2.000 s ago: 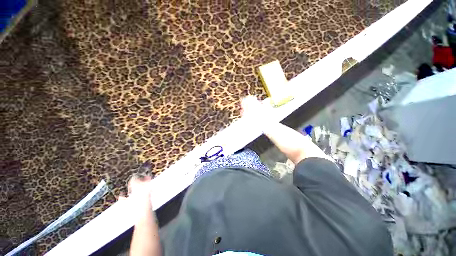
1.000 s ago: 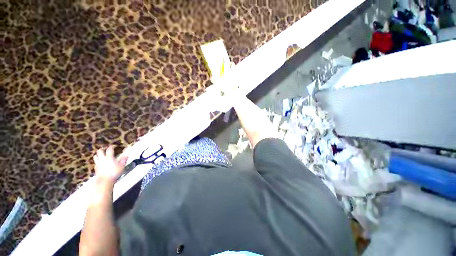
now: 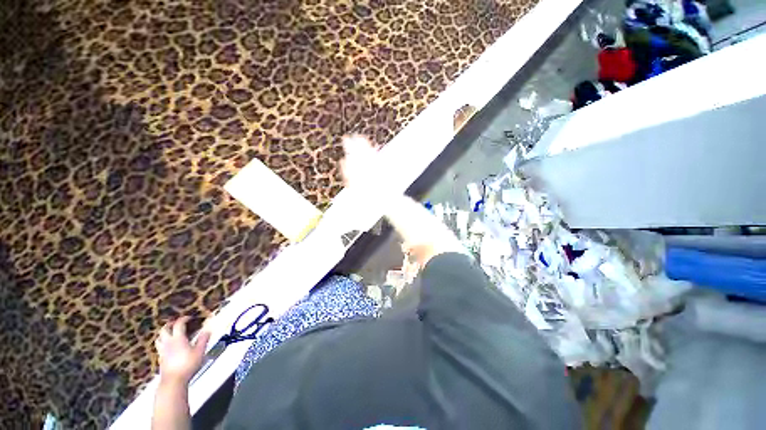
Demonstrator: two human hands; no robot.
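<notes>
Leopard-print fabric (image 3: 252, 92) covers the table, with a white paper border (image 3: 420, 138) along its near edge. A pale yellow-cream block (image 3: 273, 197) lies slanted on the fabric, one end by the border. My left hand (image 3: 182, 351) is at the fabric edge at lower left, fingers apart and empty. Dark-handled scissors (image 3: 245, 326) lie on the border just right of it. My right hand (image 3: 363, 164) is at the fabric edge, right of the block and apart from it; it is washed out against the paper, so its grip is unclear.
A heap of white and blue scraps (image 3: 571, 260) covers the floor at right. Beside it are a large white-topped box shape (image 3: 655, 168) and a blue roll (image 3: 718, 270). Red and dark items (image 3: 617, 65) lie at upper right. A small brown patch (image 3: 463, 117) shows on the border.
The block has turned and now lies left of my right hand instead of just beyond it. The silvery strip at lower left has nearly left view. My left hand stays near the scissors.
</notes>
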